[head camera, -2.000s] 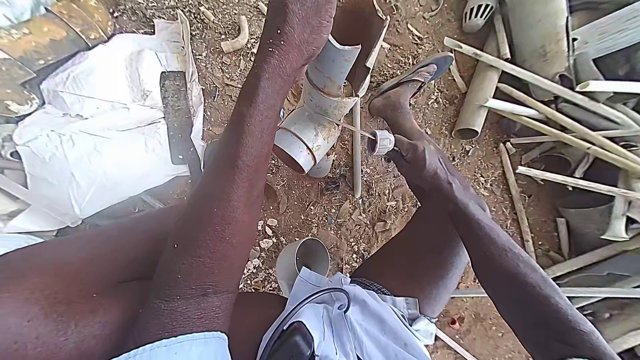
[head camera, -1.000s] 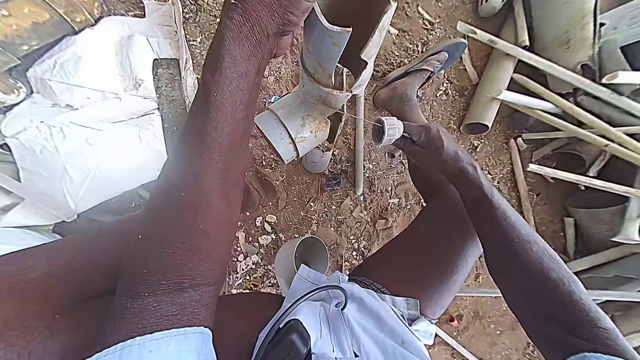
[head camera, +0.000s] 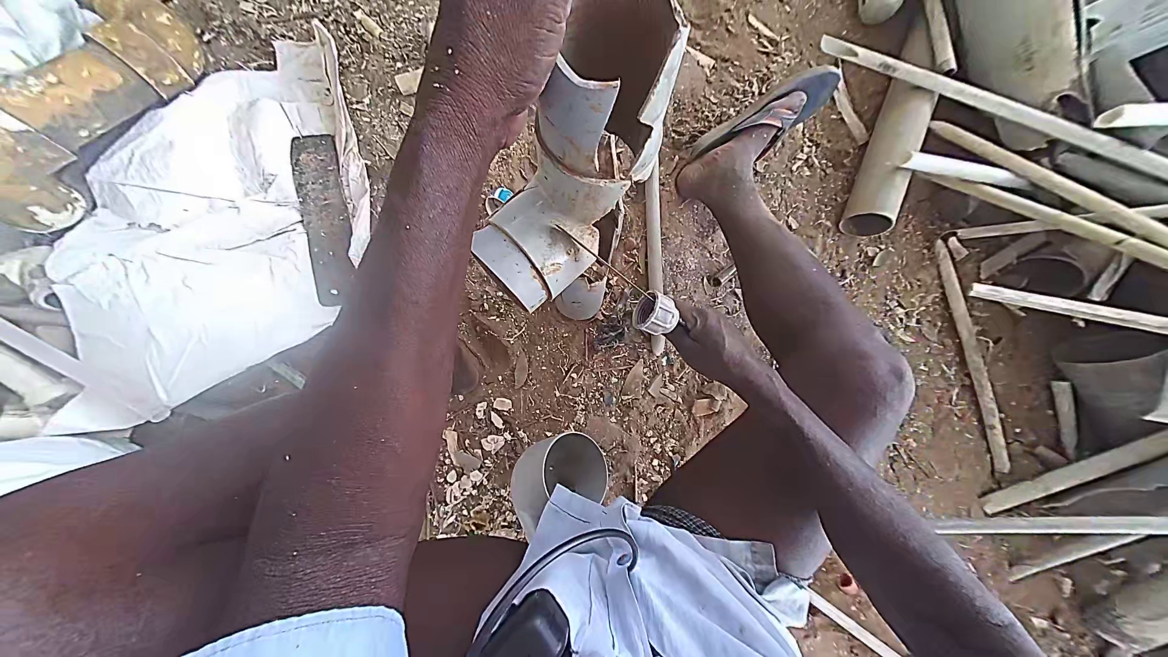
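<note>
My left hand (head camera: 511, 78) is at the top edge, closed against the side of a grey plastic pipe fitting (head camera: 552, 214); its fingertips are hidden. The fitting is rust-stained, with a jagged, cut-open pipe end above. My right hand (head camera: 716, 342) grips a tool whose white ribbed plastic collar (head camera: 656, 314) faces the fitting. A thin dark rod (head camera: 607, 265) runs from the collar to the fitting's lower side, where its end meets or passes into the wall; I cannot tell which. Below, a short grey pipe (head camera: 557, 470) stands between my thighs.
Pipes and cut plastic strips (head camera: 995, 105) lie heaped at the right. White sheeting (head camera: 192, 237) with a dark flat bar (head camera: 321, 219) lies at the left. My sandalled foot (head camera: 766, 114) is beside the fitting. A thin pipe (head camera: 654, 246) lies behind the collar; chips litter the dirt.
The fitting has shifted and tilted along with my left hand. My right hand, still on the tool, stays near the fitting's lower side while the rod's angle has changed.
</note>
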